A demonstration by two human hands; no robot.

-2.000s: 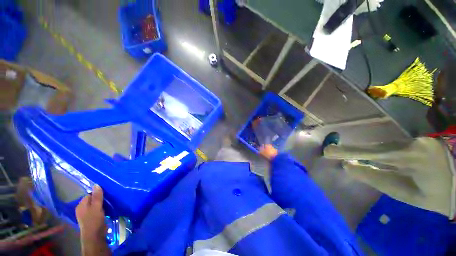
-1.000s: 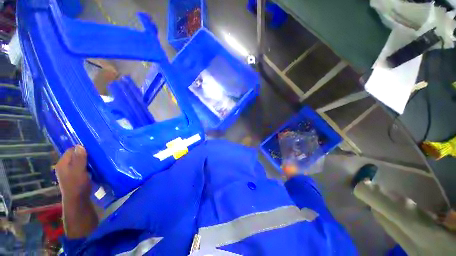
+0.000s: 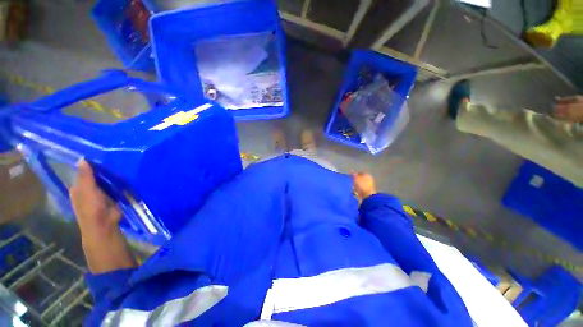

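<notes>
A glossy blue plastic stool [image 3: 185, 153] with side openings and a white-yellow label is held tilted at my left side. My left hand [image 3: 96, 204] grips its lower edge, thumb on the outside; the other fingers are hidden. My right hand [image 3: 363, 185] is beside the front of my blue coat. Its fingers look curled, and whether it holds anything cannot be told.
Blue open bins stand on the floor ahead: a large one with printed sheets [image 3: 246, 76], one with a clear plastic bag [image 3: 377, 112], and a smaller one [image 3: 124, 32]. Another person's leg [image 3: 511, 128] is at right. Yellow wires [image 3: 556, 25] lie on the bench.
The stool has swung lower, with my left hand still on it. My right hand has moved back from the bin with the plastic bag towards my body. The view has shifted.
</notes>
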